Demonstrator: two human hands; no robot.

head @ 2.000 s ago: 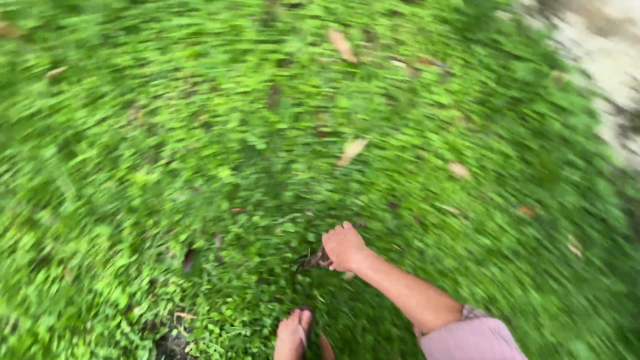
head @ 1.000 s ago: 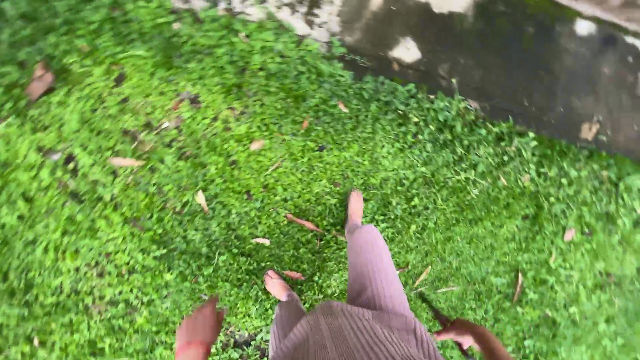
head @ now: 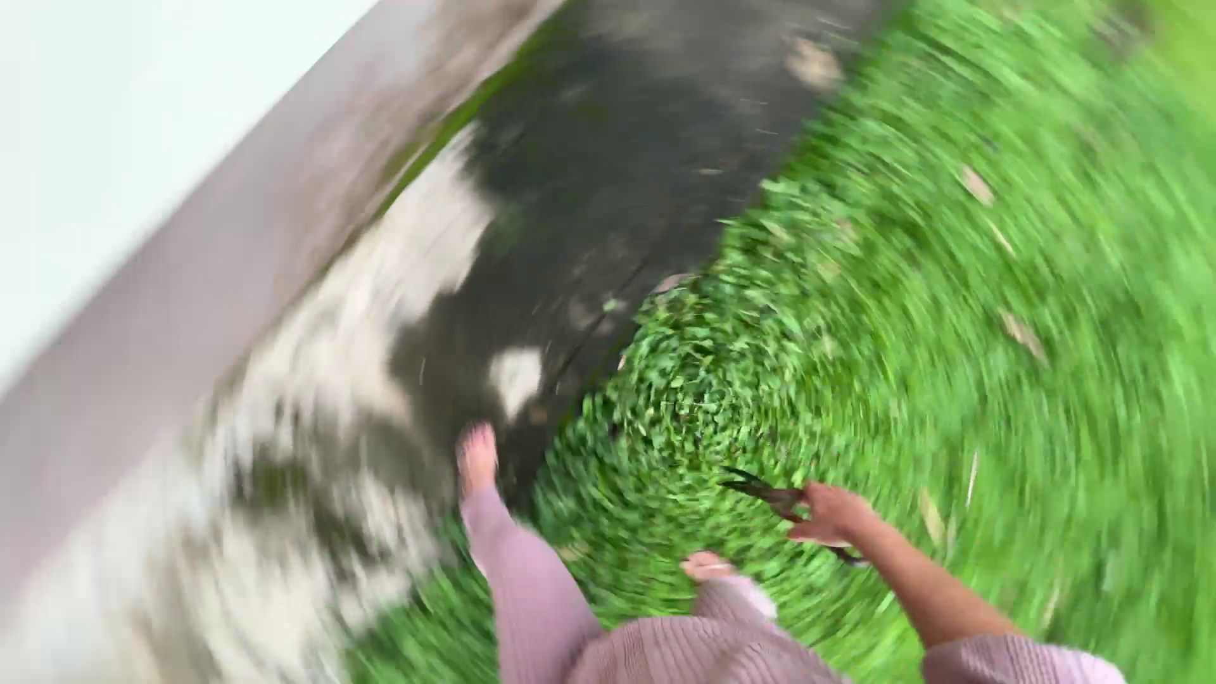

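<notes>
My right hand (head: 832,516) is closed around a dark hand tool (head: 774,496), which looks like pruning shears or scissors; blur hides the exact kind. Its dark tip points left over the grass (head: 703,399), and part of a handle sticks out below my fingers. My left hand is out of view. Below are my legs in ribbed pink trousers. One bare foot (head: 478,458) is over the dark, stained concrete strip, the other (head: 708,566) over the grass.
A concrete strip (head: 608,190) with dark and pale patches runs diagonally beside the grass. Beyond it, at the upper left, stands a pale wall (head: 142,313) with a mossy line at its base. Dry leaves (head: 1024,337) lie scattered on the grass.
The view has turned strongly, and the wall now shows. My left hand, visible a second ago, has left the view. One foot has moved from the grass to over the concrete.
</notes>
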